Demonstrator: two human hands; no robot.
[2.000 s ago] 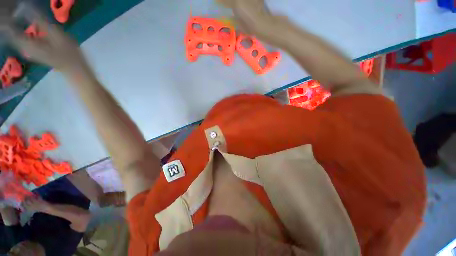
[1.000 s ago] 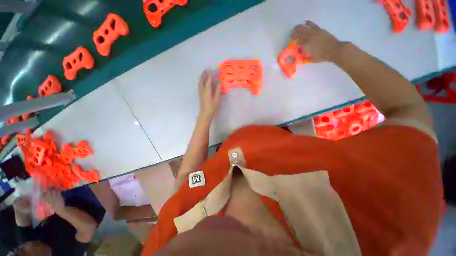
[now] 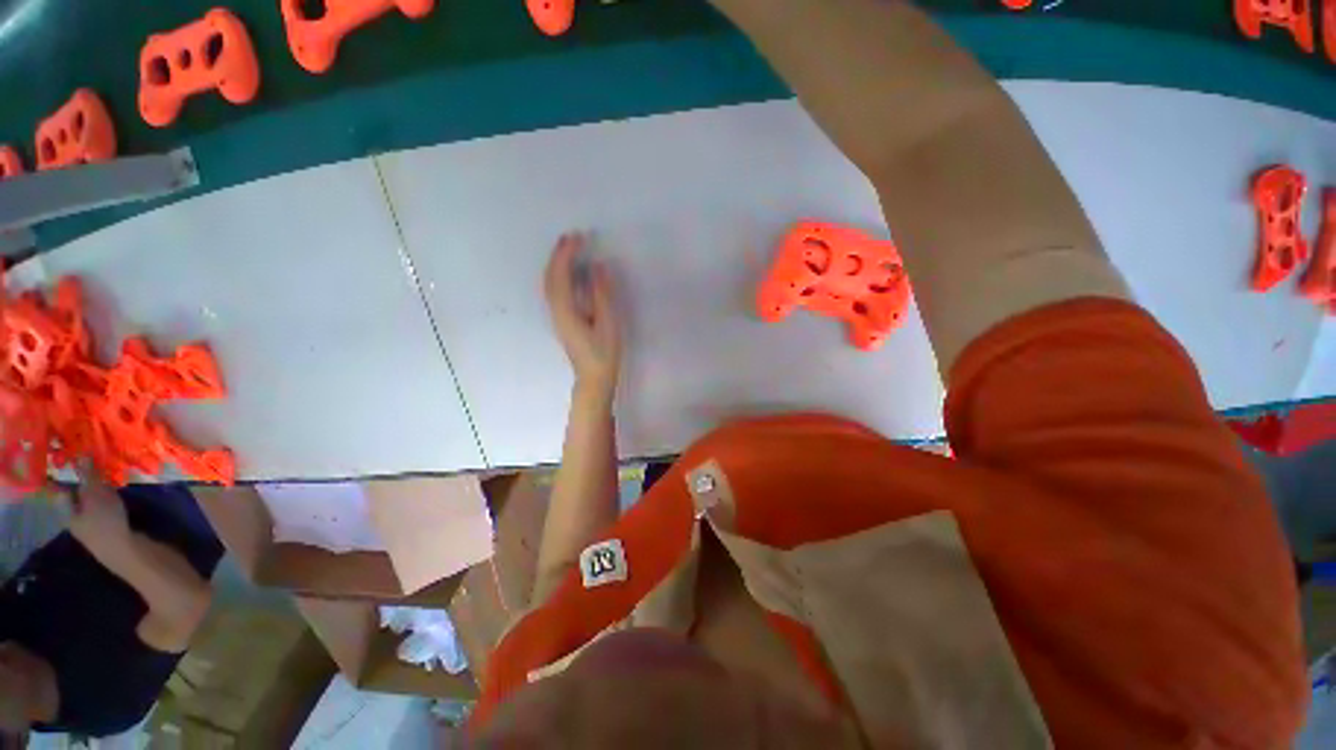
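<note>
An orange controller shell lies on the white bench in front of my chest. My left hand rests at the bench to the left of that shell, apart from it, with its fingers slightly curled and no shell in it. My right arm reaches forward over the bench and the green belt, and my right hand is cut off by the top edge, so what it holds is hidden. Part of the shell's right side is close to my right forearm.
Shells are spaced along the dark green conveyor belt. A loose shell pile lies at left, by another person's arm. More shells lie at right. A metal guide bar and open cartons also show.
My right hand has moved forward out of the picture from the bench, where it held a shell. My left hand has come away from the remaining shell. The view has shifted.
</note>
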